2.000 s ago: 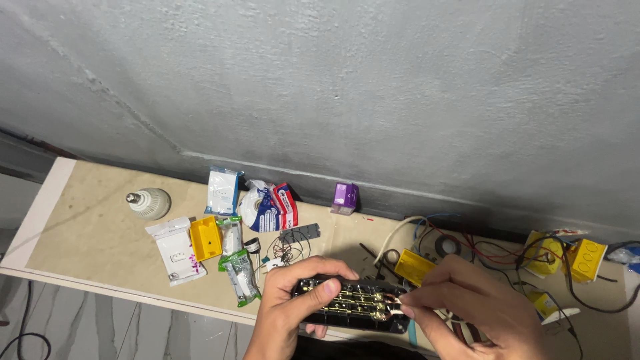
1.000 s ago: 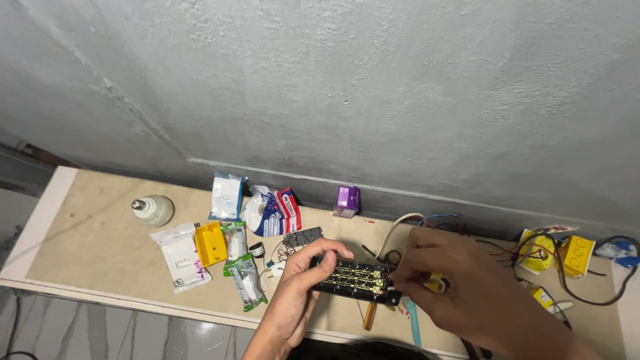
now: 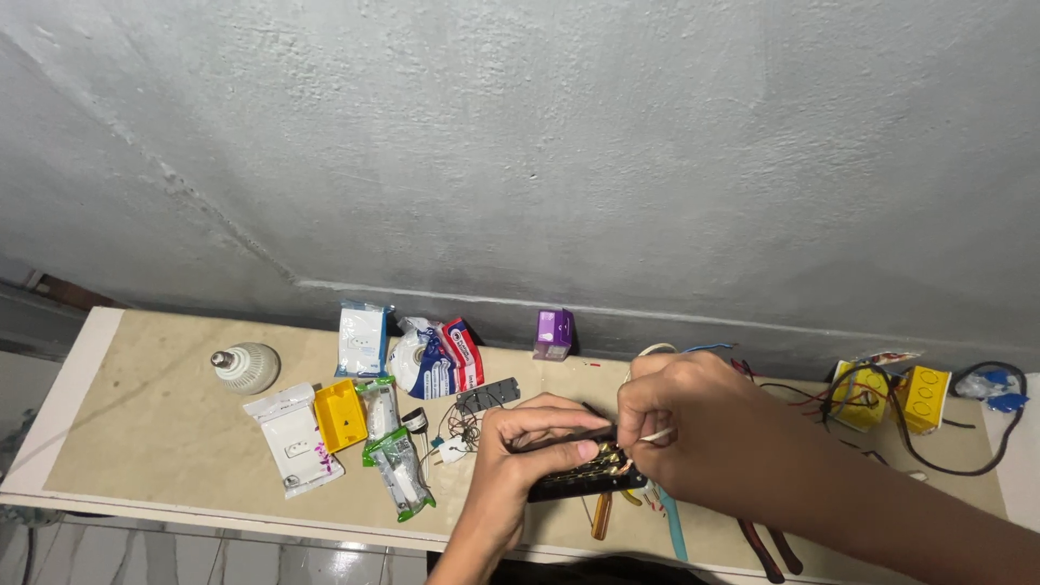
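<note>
My left hand [image 3: 520,467] holds a black plastic power strip housing [image 3: 573,485] with brass contact strips showing in its open side, thumb on the near face and fingers behind. At the housing's right end, my right hand [image 3: 678,414] pinches a white cable [image 3: 656,436], its fingertips close to the brass contacts. Those fingertips are partly hidden by the hand itself. Below the housing lie a screwdriver with an orange handle [image 3: 601,517] and a tool with a teal handle [image 3: 673,524].
Left on the table [image 3: 162,439] are an LED bulb [image 3: 246,368], packaged sockets [image 3: 294,443], a yellow box [image 3: 341,415] and a black perforated strip [image 3: 488,395]. A purple carton [image 3: 553,333] stands by the wall. Yellow junction boxes [image 3: 925,398] and a black cable [image 3: 993,467] lie right; red-handled pliers [image 3: 760,552] lie near the front edge.
The housing has been tilted in my left hand, so its dark side wall shows more. My right hand has stayed at its right end, with the white cable now visible between the fingers.
</note>
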